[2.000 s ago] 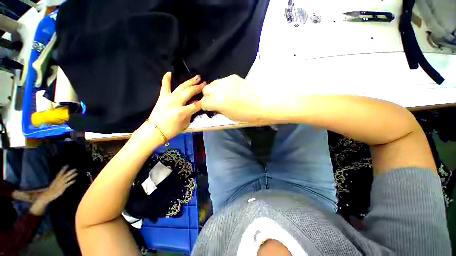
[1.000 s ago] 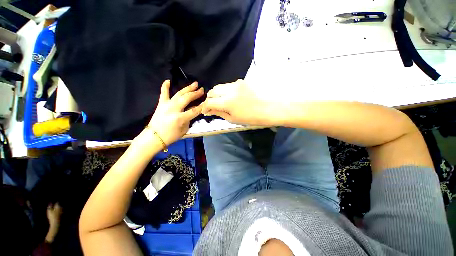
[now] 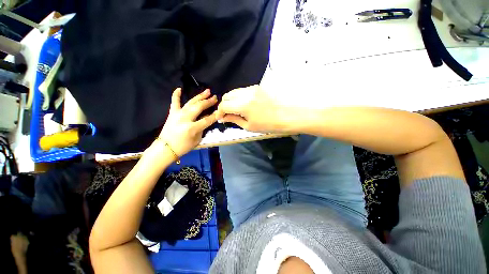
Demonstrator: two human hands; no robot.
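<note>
Black cloth (image 3: 128, 80) without visible embroidery covers the left and middle of the white table, reaching its front edge. My left hand (image 3: 189, 120) rests on the cloth near that edge, palm down, with fingers spread. My right hand (image 3: 244, 108) is beside it, fingertips bent together at the cloth's edge and meeting the left hand's fingers. What lies between the fingertips is hidden. A thin light line, perhaps thread or a needle, shows on the cloth just above the hands.
Thread snips (image 3: 385, 14) and a black strip (image 3: 437, 45) lie at the upper right near a metal machine part. A blue basket (image 3: 38, 120) with a yellow cone (image 3: 59, 139) stands left. Below the table is a blue crate (image 3: 185, 257) with embroidered black pieces (image 3: 201, 187).
Both hands stay together at the cloth's edge, with the fingers slightly shifted. The view has shifted a little. The other person's hand at lower left has moved down and away.
</note>
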